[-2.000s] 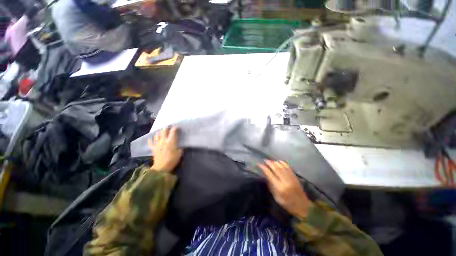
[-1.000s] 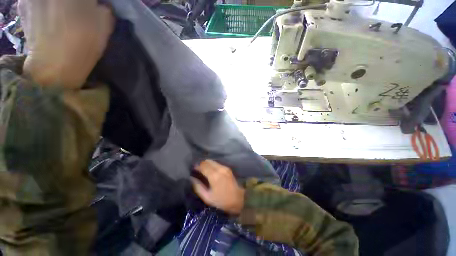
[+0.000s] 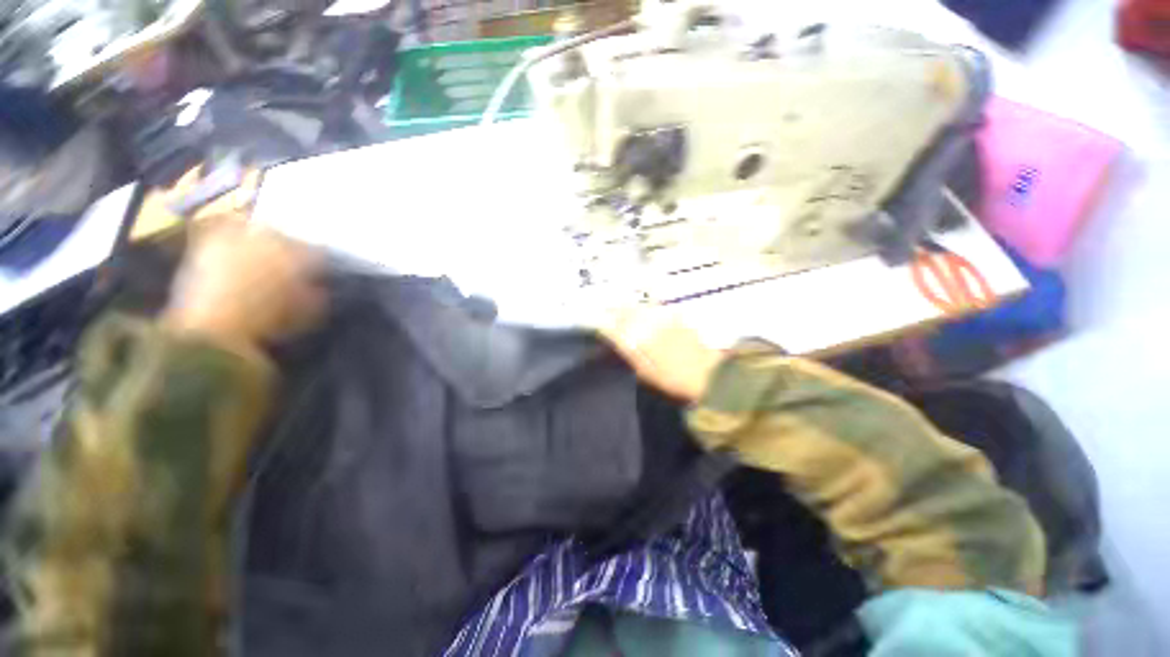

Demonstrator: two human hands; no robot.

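Observation:
A dark grey garment panel (image 3: 372, 475) hangs from the front edge of the white table over my lap, with a paler grey fold near its top and a squarish patch like a pocket. My left hand (image 3: 246, 285), blurred, grips its upper left corner. My right hand (image 3: 661, 353) holds its upper right edge at the table's front edge. The fingertips of both hands are hard to make out. The cream sewing machine (image 3: 770, 128) stands behind on the table; no cloth shows under its needle area.
Orange-handled scissors (image 3: 949, 279) lie at the table's right end. A pink packet (image 3: 1046, 180) is beyond them. A green basket (image 3: 462, 80) stands behind the white table (image 3: 423, 193). Dark cloth heaps (image 3: 276, 116) lie at the back left.
My left hand has come down from high at the left, spreading the panel out. My right hand has moved up and right to the table edge. The view has shifted rightward.

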